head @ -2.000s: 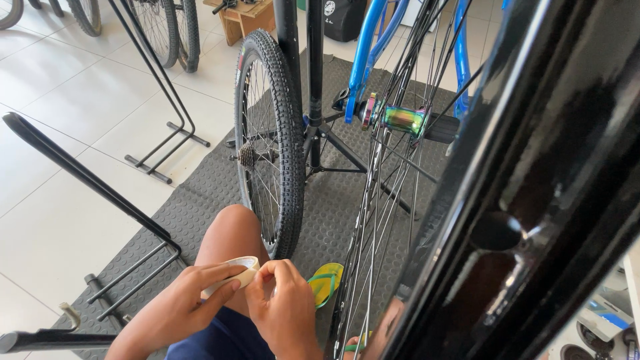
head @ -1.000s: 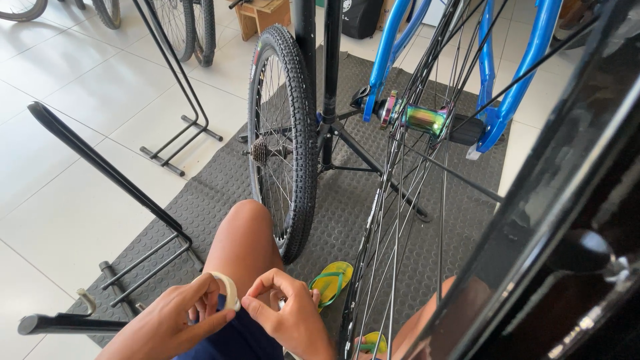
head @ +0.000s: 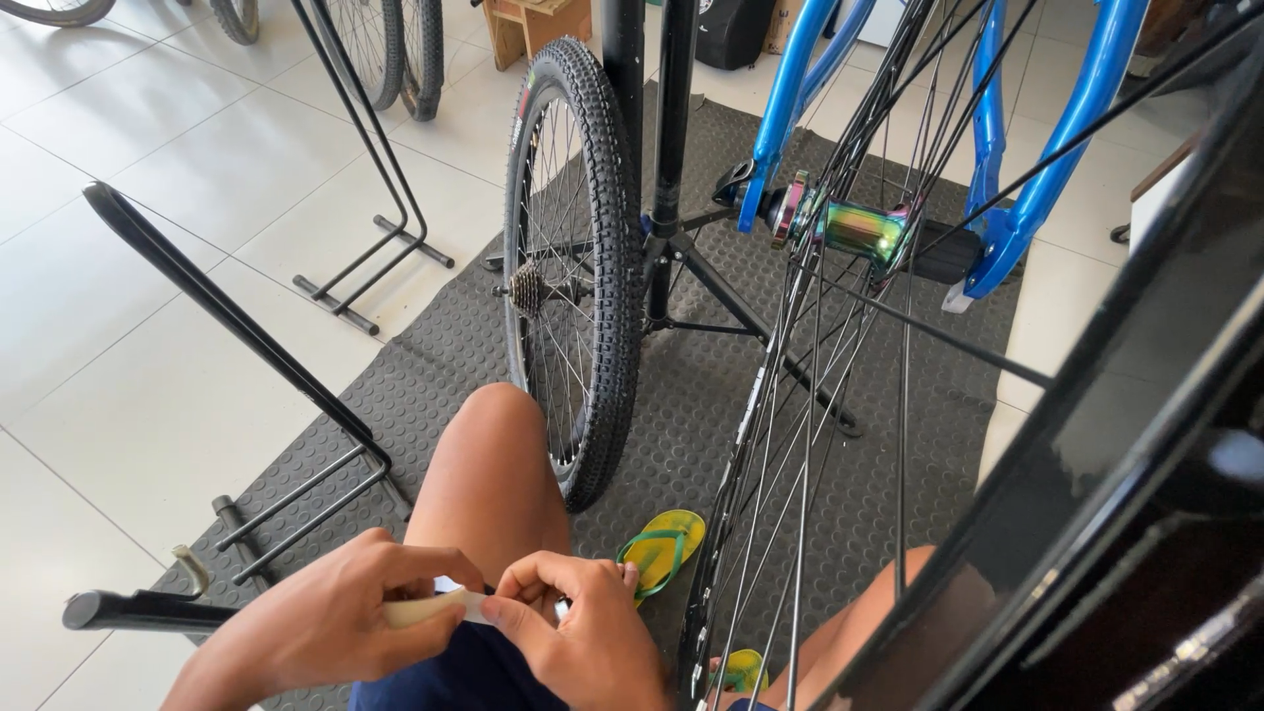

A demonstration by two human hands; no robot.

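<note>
My left hand (head: 341, 612) holds a small roll of pale tape (head: 425, 610) between thumb and fingers, above my lap. My right hand (head: 583, 627) pinches the pale end of the tape beside it, the two hands almost touching. To the right of them stands a spoked bicycle wheel with a black rim (head: 1106, 365). Its iridescent hub (head: 864, 229) sits between the dropouts of a blue bicycle frame (head: 1066, 128). The lower part of the wheel runs past my right hand.
Beyond my knee, a wheel with a knobbly tire (head: 617, 267) leans by the black repair stand (head: 671, 128). Black floor stands (head: 247, 326) are at the left. A ribbed rubber mat (head: 691, 415) covers part of the tiled floor, with a yellow flip-flop (head: 664, 553) on my foot.
The tape roll stood as an open ring in my left fingers a second ago; now it lies flatter, and my right fingers are on its end. The view has shifted somewhat.
</note>
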